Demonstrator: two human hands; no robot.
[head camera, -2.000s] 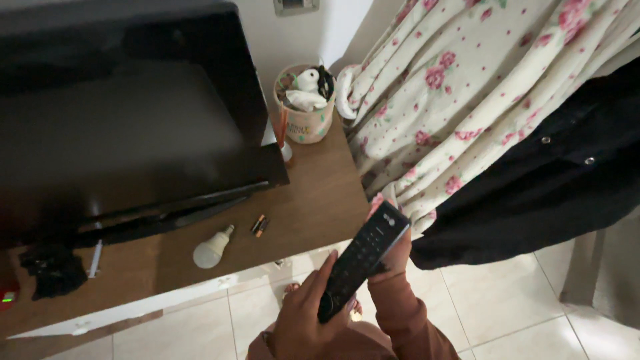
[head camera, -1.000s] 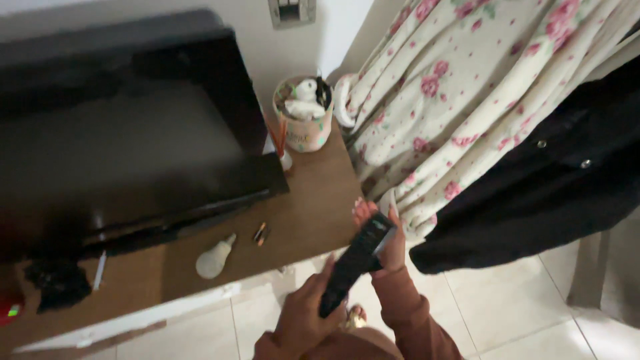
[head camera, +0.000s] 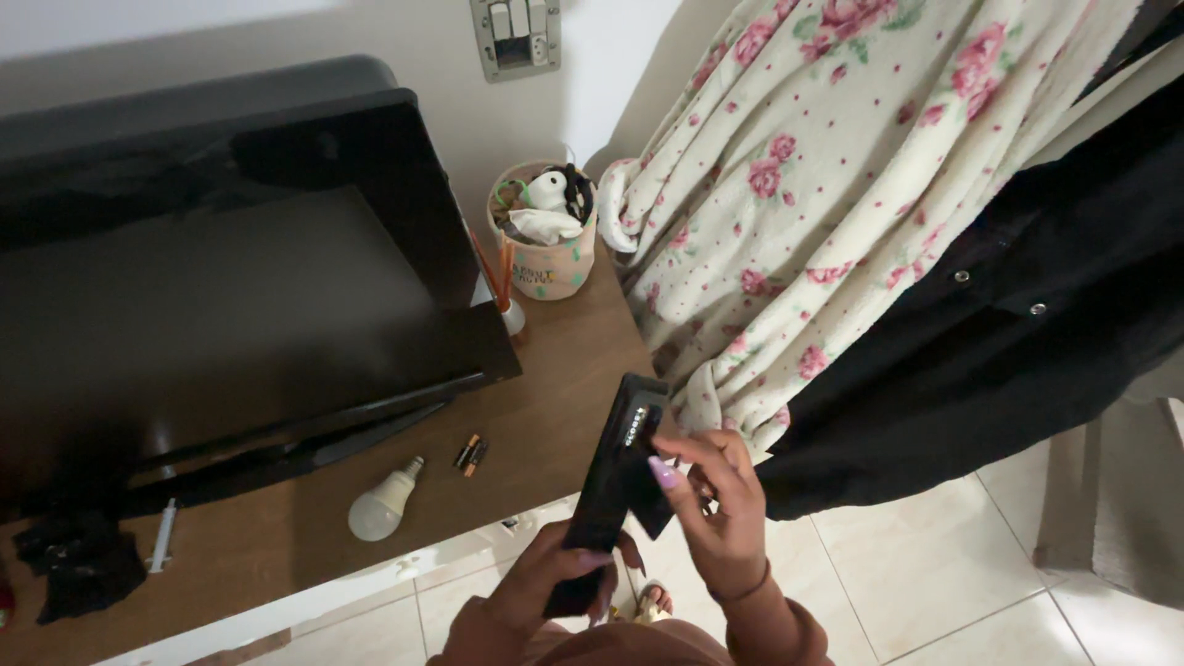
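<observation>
My left hand (head camera: 573, 564) grips the lower end of a black remote control (head camera: 606, 490), its fingers wrapped around it. The remote is tilted, with small light writing near its upper end and no buttons showing. A dark flat piece (head camera: 652, 499) sticks out at its right side; whether it is a loose cover is unclear. My right hand (head camera: 726, 509) has its thumb and index finger bent at that side; whether they hold the piece cannot be told. Two small batteries (head camera: 471, 455) lie side by side on the wooden cabinet top (head camera: 416, 518), right of a white light bulb (head camera: 384, 504).
A television (head camera: 231, 277) stands on the cabinet. Behind the hands are a fabric basket (head camera: 555, 268) of small items and a reed diffuser (head camera: 511, 314). A syringe (head camera: 164, 536) and black bundle (head camera: 83, 564) lie left. A floral blanket (head camera: 786, 203) and black garment (head camera: 971, 351) hang right.
The remote has turned over from its button face. My right hand has moved from around its upper end to its right side. The dark flat piece now shows apart from the remote's outline.
</observation>
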